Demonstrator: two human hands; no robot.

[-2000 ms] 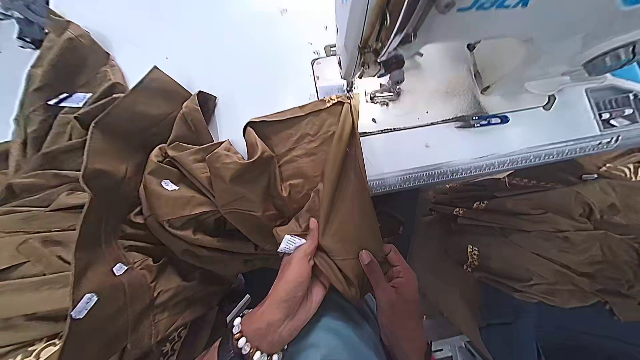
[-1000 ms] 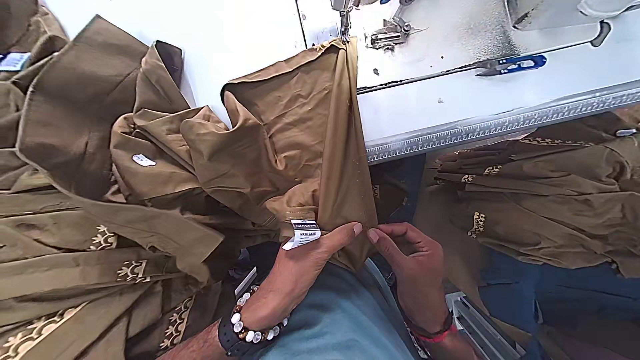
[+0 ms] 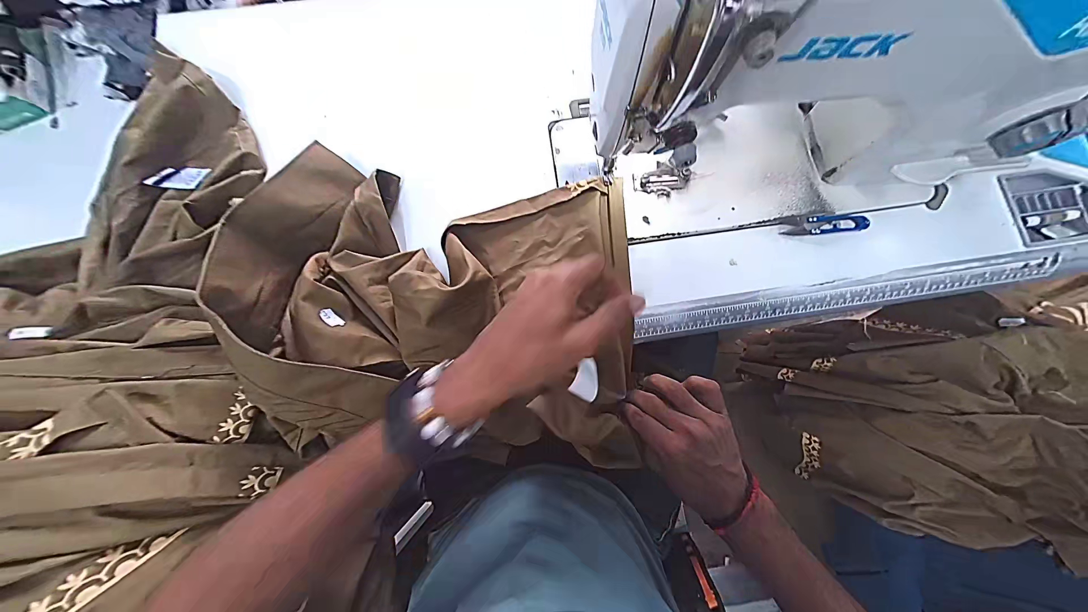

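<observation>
Brown fabric of a garment (image 3: 535,229) lies over the front edge of the sewing table, its folded edge running under the presser foot (image 3: 609,170) of a white Jack sewing machine (image 3: 731,51). My left hand (image 3: 535,331), blurred, is over the fabric with its fingers partly spread; whether it touches the cloth is unclear. My right hand (image 3: 684,433) pinches the fabric's right edge below the table edge. A white label (image 3: 585,380) shows just below my left hand. The needle tip is too small to make out.
Blue-handled thread snips (image 3: 829,224) lie on the machine bed. A ruler strip (image 3: 816,302) runs along the table's front edge. More brown garments with embroidered trim are heaped at the left (image 3: 127,416) and hang at the right (image 3: 935,408). Dark cloth (image 3: 115,51) lies at the far left.
My left hand has let go of the fabric by the label and moved up over the cloth toward the machine. My right hand still holds the right edge.
</observation>
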